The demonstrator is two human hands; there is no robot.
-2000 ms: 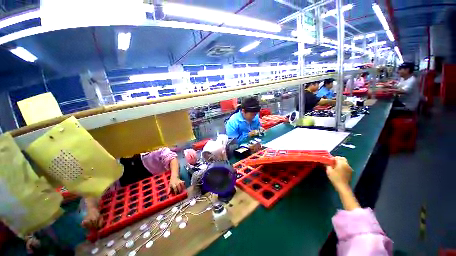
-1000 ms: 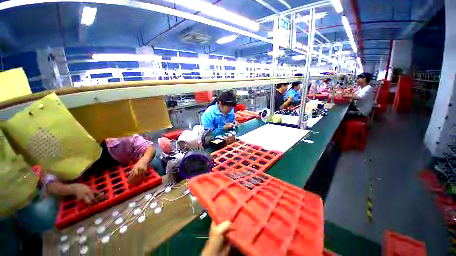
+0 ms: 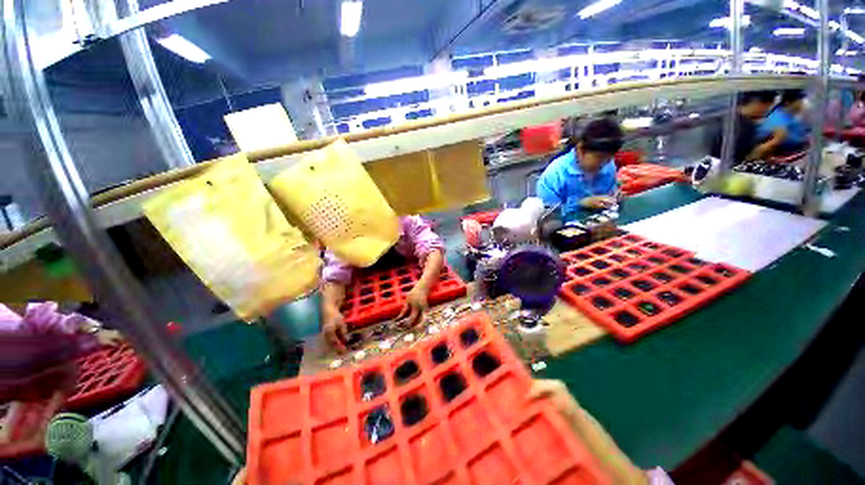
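A red compartment tray point(image 3: 327, 426) is held up in the near foreground, tilted. Several dark square units, probably watch bodies point(image 3: 414, 409), sit in its middle and upper right pockets; one at the left has a shiny, film-like surface. The left-hand and lower pockets are empty. My right hand point(image 3: 579, 428) grips the tray's right edge, partly blurred, with a pink sleeve below. Only a sliver of my left hand point(image 3: 239, 476) shows at the tray's lower left edge, cut off by the picture; its fingers are hidden.
A second red tray point(image 3: 621, 327) with dark units lies on the green bench point(image 3: 654, 398). A purple fan point(image 3: 531, 277) stands beside it. Across, a person's hands point(image 3: 414, 305) work at another tray. Metal post point(image 3: 142, 332) at left, yellow sheets point(image 3: 337, 204) overhead, small green fan point(image 3: 69, 436) lower left.
The view has swung left. The lifted tray, earlier taken off the bench tray, is now nearer, with its pockets and units facing me. My right hand is now at its right edge.
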